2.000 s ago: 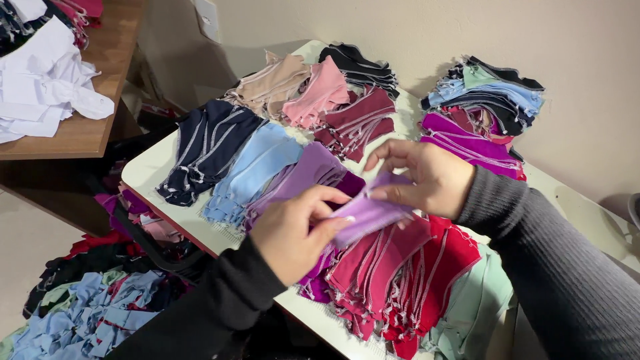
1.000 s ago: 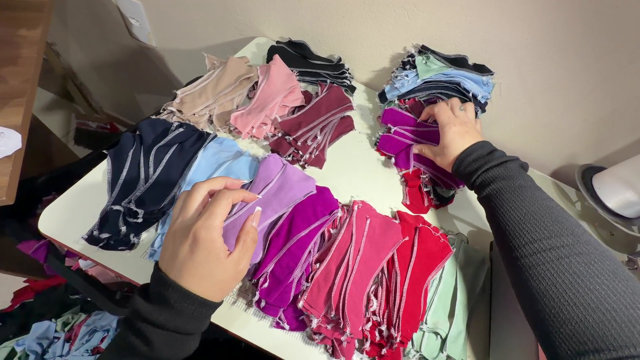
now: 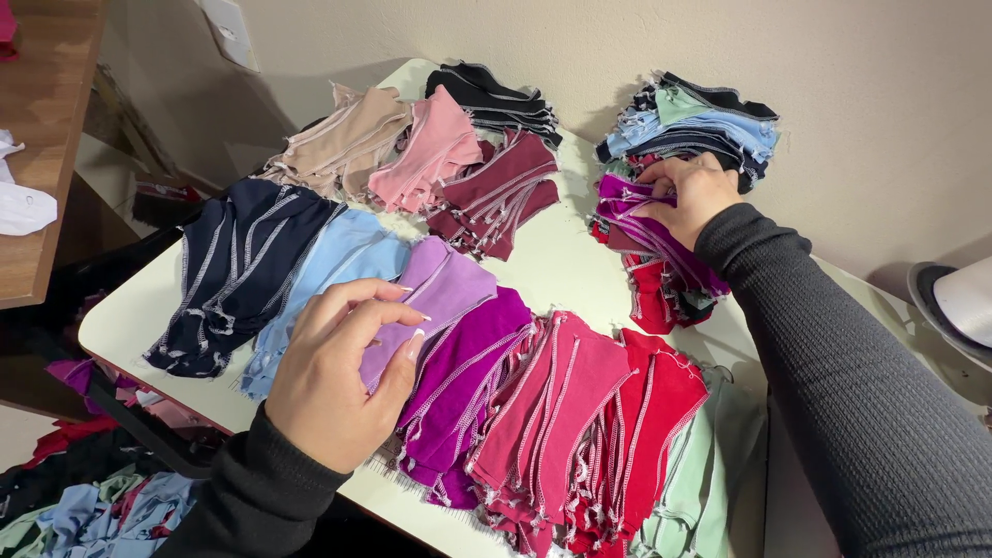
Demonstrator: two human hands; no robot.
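Note:
My left hand (image 3: 341,372) hovers at or just over the lilac fabric pieces (image 3: 434,291), fingers apart and holding nothing. At the right, my right hand (image 3: 686,194) has its thumb and fingers on purple fabric pieces (image 3: 632,221) in a mixed pile; whether it grips one is unclear. Beside the lilac stack lie a purple stack (image 3: 465,380), a pink-red stack (image 3: 566,403), a red stack (image 3: 655,395) and a mint green stack (image 3: 705,457). Light blue (image 3: 341,248) and navy stacks (image 3: 248,256) are to the left. The pieces have white overlocked edges.
Beige (image 3: 349,139), pink (image 3: 434,147), maroon (image 3: 504,194) and black stacks (image 3: 492,97) lie along the back of the white table (image 3: 124,325). Fabric scraps (image 3: 116,511) fill the lower left. A wooden surface (image 3: 54,101) is upper left, a white cylindrical object (image 3: 965,306) at right.
Two seconds ago both hands held a lilac piece together over the table. Since then my hands have parted, the right reaching to the mixed pile, the left staying by the lilac stack.

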